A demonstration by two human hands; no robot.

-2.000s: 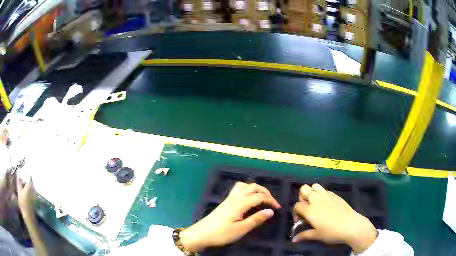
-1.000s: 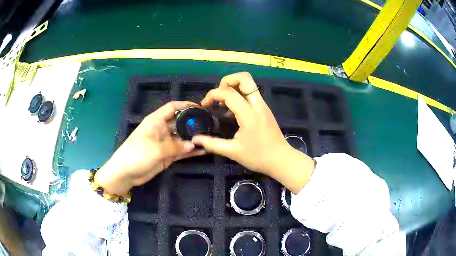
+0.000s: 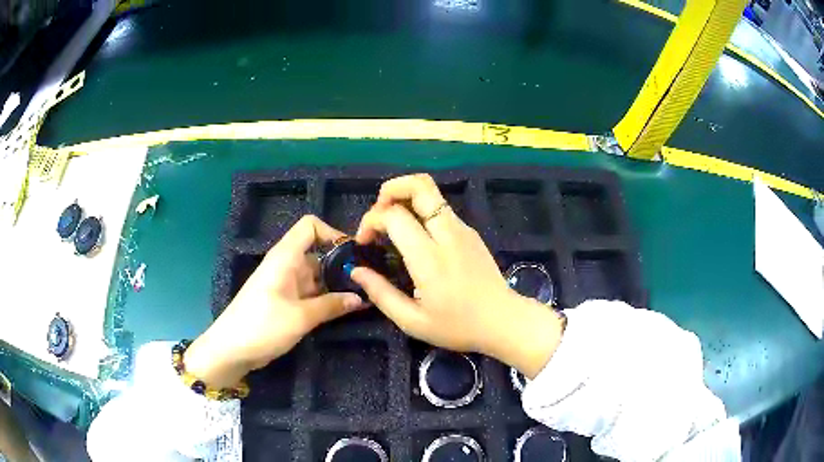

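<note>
A round watch case with a dark glass face (image 3: 338, 267) is held between both hands above the foam tray. My left hand (image 3: 287, 293) grips its left side with thumb and fingers. My right hand (image 3: 438, 262) has its thumb on the dark face and its fingertips at the upper edge, where a small orange bit shows. The case's right side is hidden by the right hand. The black foam tray (image 3: 310, 369) lies below, with silver-rimmed watch cases (image 3: 450, 376) in several front and right pockets.
At left a white work sheet (image 3: 36, 298) holds three black discs (image 3: 88, 235), with small white scraps (image 3: 138, 277) beside it. Yellow tape (image 3: 361, 131) edges the green bench behind the tray. A yellow-wrapped post (image 3: 673, 86) stands back right. A white paper (image 3: 786, 257) lies at right.
Two seconds ago both hands were down over the tray; now they hold the case together. Since one second ago, the right thumb has moved onto the dark face. The view has tilted slightly up.
</note>
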